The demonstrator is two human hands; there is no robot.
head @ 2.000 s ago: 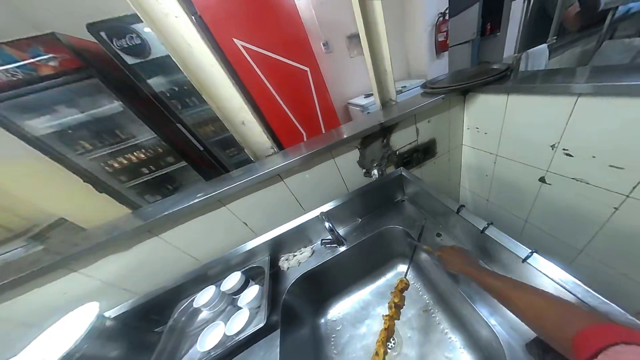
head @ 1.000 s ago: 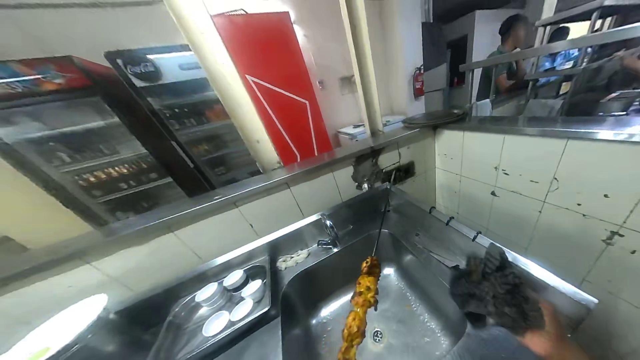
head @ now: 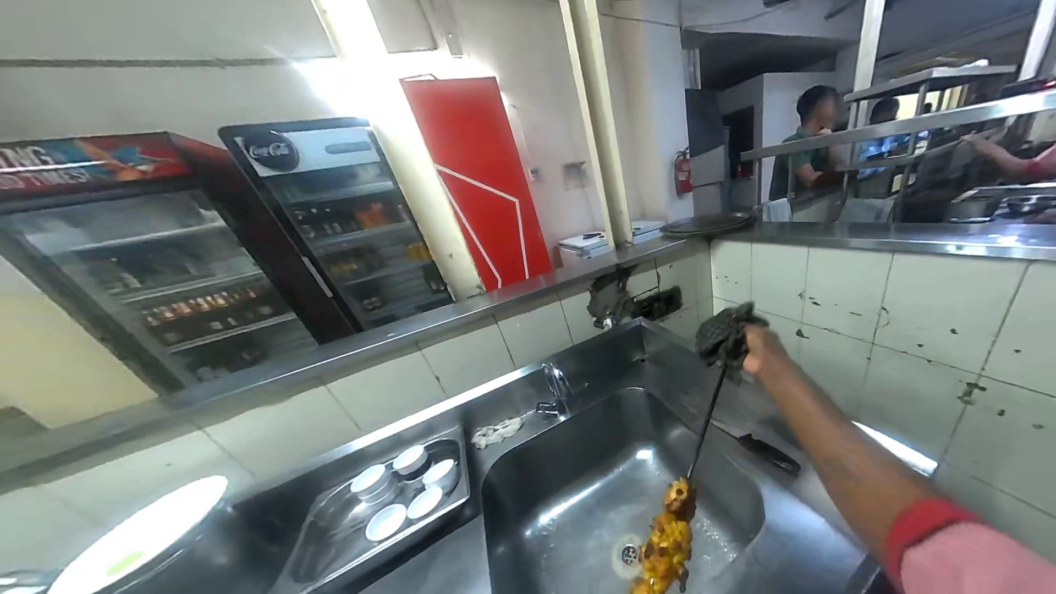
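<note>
My right hand (head: pixel 761 348) is closed around a dark cloth (head: pixel 726 332), which wraps the top end of a metal skewer (head: pixel 707 421). The skewer slants down over the steel sink (head: pixel 569 503), with yellow-orange grilled pieces of food (head: pixel 667 540) threaded on its lower part. The skewer's lower end runs out of the frame. A knife with a black handle (head: pixel 769 454) lies on the steel surface right of the basin, below my right forearm. My left hand is not in view.
A steel tray (head: pixel 322 536) with several small white cups (head: pixel 410 459) is left of the basin. Behind stand a tap (head: pixel 554 389) and a crumpled whitish cloth (head: pixel 497 431). A white plate (head: pixel 140 536) is at lower left. A round dark tray (head: pixel 708 223) rests on the ledge; people stand beyond it.
The dark cloth, seen over the right counter one second ago, is now around the skewer's top end in my right hand. Two seconds ago that hand was near the skewer's top without the cloth visible.
</note>
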